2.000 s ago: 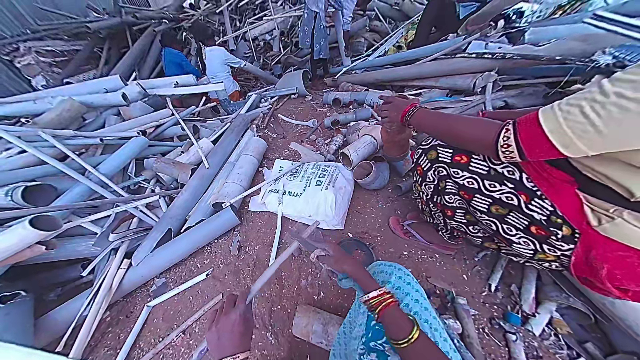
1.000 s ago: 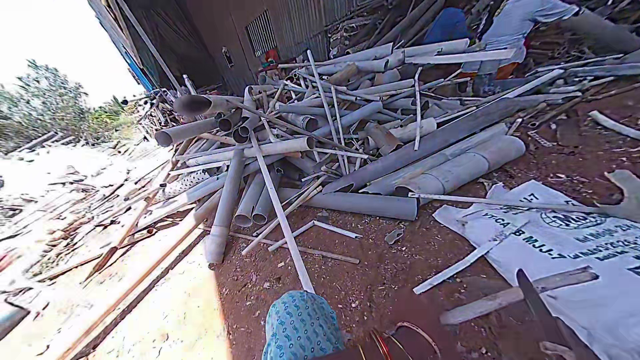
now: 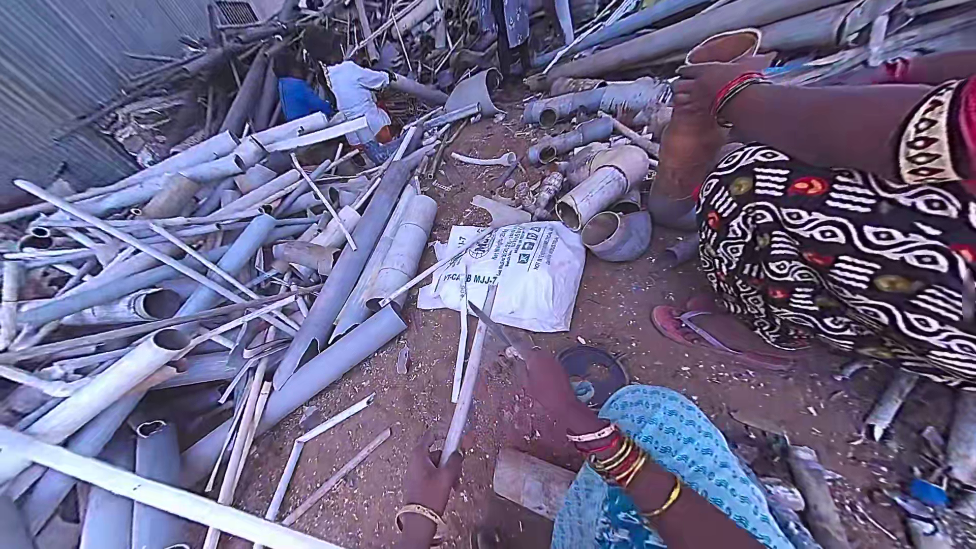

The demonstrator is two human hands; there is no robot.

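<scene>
My left hand (image 3: 431,473) grips the near end of a long, narrow plastic strip or thin pipe (image 3: 476,366), which points away over the edge of a white printed sack (image 3: 549,282). To its right, my right hand (image 3: 545,381) holds a knife by its handle, the dark blade (image 3: 492,324) slanting up and left against or just beside the strip; exact contact cannot be told. Bangles circle both wrists. A short flat block (image 3: 534,484) lies on the soil between my forearms, and a dark ring-shaped object (image 3: 593,374) sits beyond my right wrist.
Grey and white plastic pipes (image 3: 335,366) are heaped at left, with a long white strip (image 3: 152,488) crossing the near corner. Pipe fittings (image 3: 618,232) lie beyond the sack. At right another person crouches, a hand (image 3: 698,91) on a pipe piece. More people (image 3: 358,95) are at the back.
The view has swung left and back again. Against two seconds ago, the crouching person's hand at right is now raised with a pipe piece.
</scene>
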